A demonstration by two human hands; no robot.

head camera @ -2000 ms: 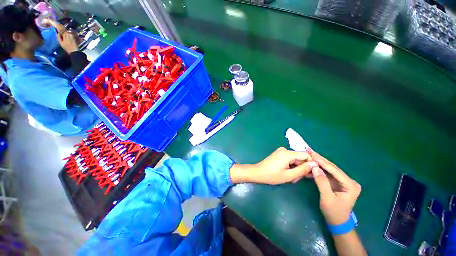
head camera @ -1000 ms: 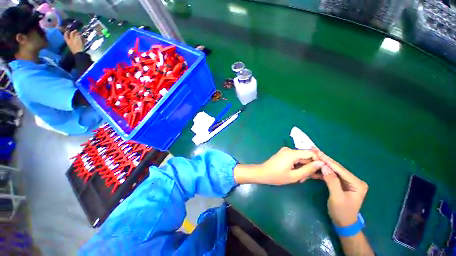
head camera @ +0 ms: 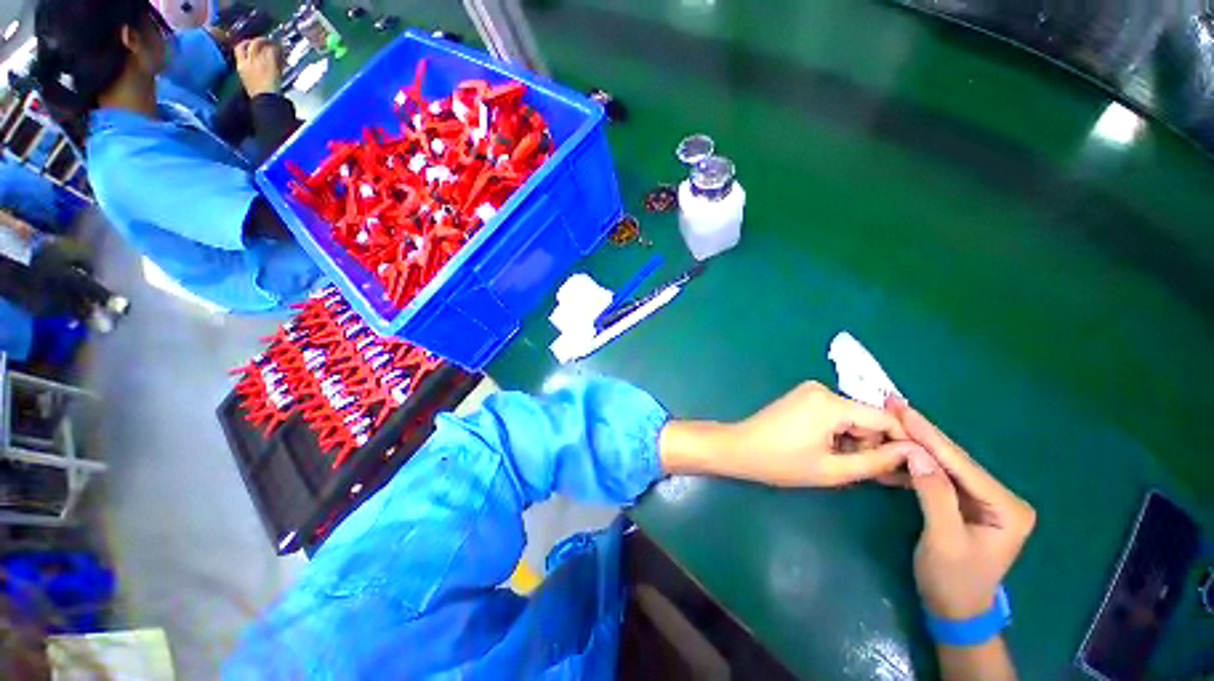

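My left hand (head camera: 819, 439) and my right hand (head camera: 969, 512) meet over the green bench, right of centre, fingertips together. A white wiping cloth (head camera: 861, 369) sticks out beyond the fingers of my right hand. My left thumb and fingers are pinched at the right fingertips. Anything small between the fingertips is hidden, so I cannot tell what my left hand grips. My right wrist wears a blue band.
A blue bin (head camera: 543, 220) of red clamps stands left, above a black tray (head camera: 273, 490) with clamps. A white bottle (head camera: 711, 213), blue stick (head camera: 631, 286) and white papers (head camera: 581, 309) lie near it. A smartphone (head camera: 1140, 585) lies right. A person in blue (head camera: 167, 200) sits left.
The view has shifted, so the bench things and my hands appear farther right, and the phone is partly cut off. My hands stay together in nearly the same pose, with the cloth still held.
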